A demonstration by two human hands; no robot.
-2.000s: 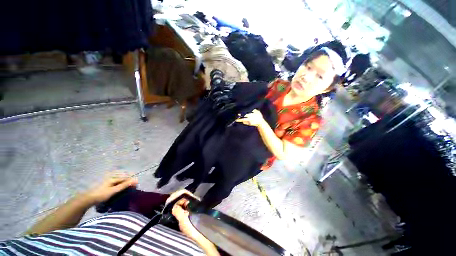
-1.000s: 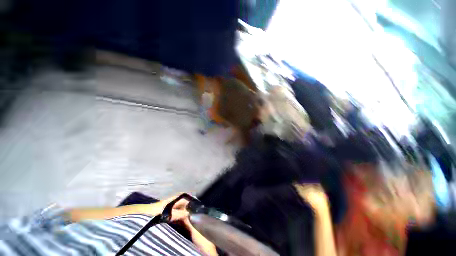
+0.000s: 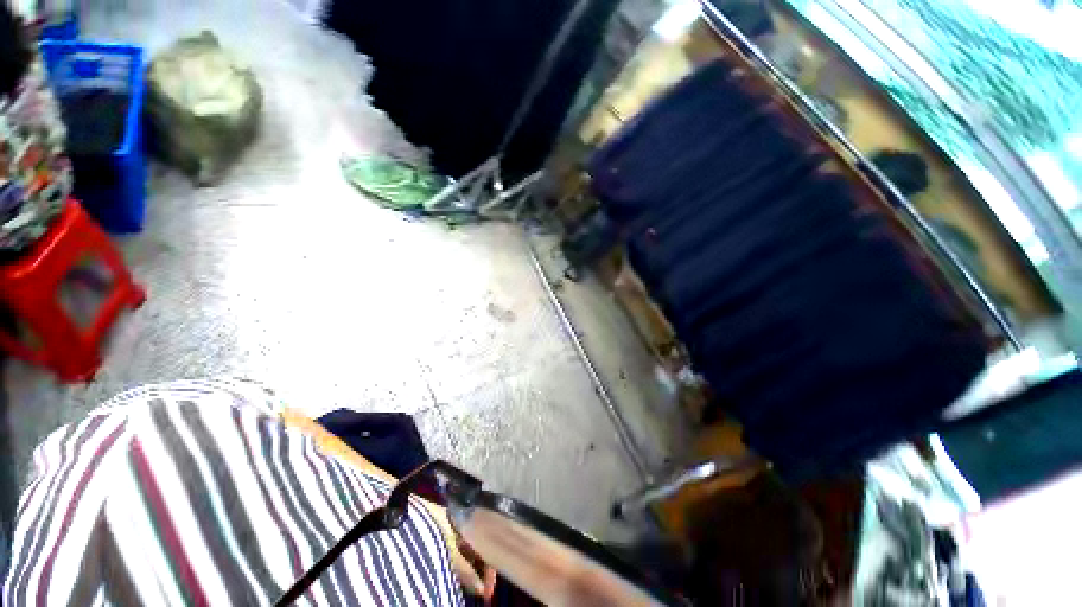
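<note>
A dark navy garment (image 3: 377, 436) shows as a small bunched part beside my striped shirt, low in the view. My left forearm (image 3: 338, 448) runs along the shirt's edge towards it, but the left hand is hidden behind the eyewear frame. A thin strip of skin of my right hand or arm (image 3: 475, 572) shows under the eyewear at the lower edge. The fingers of both hands are hidden, so their grip cannot be told.
A rack of dense navy garments (image 3: 807, 285) stands at the right, and black garments (image 3: 463, 83) hang at the top. A red stool (image 3: 77, 291), blue crate (image 3: 113, 131), pale sack (image 3: 204, 104) and part of a person in patterned clothing (image 3: 30, 160) are at the left.
The view has swung away from the person in red holding dark garments, towards the rack and stool. My left hand has moved in to the garment, and both hands are now more hidden.
</note>
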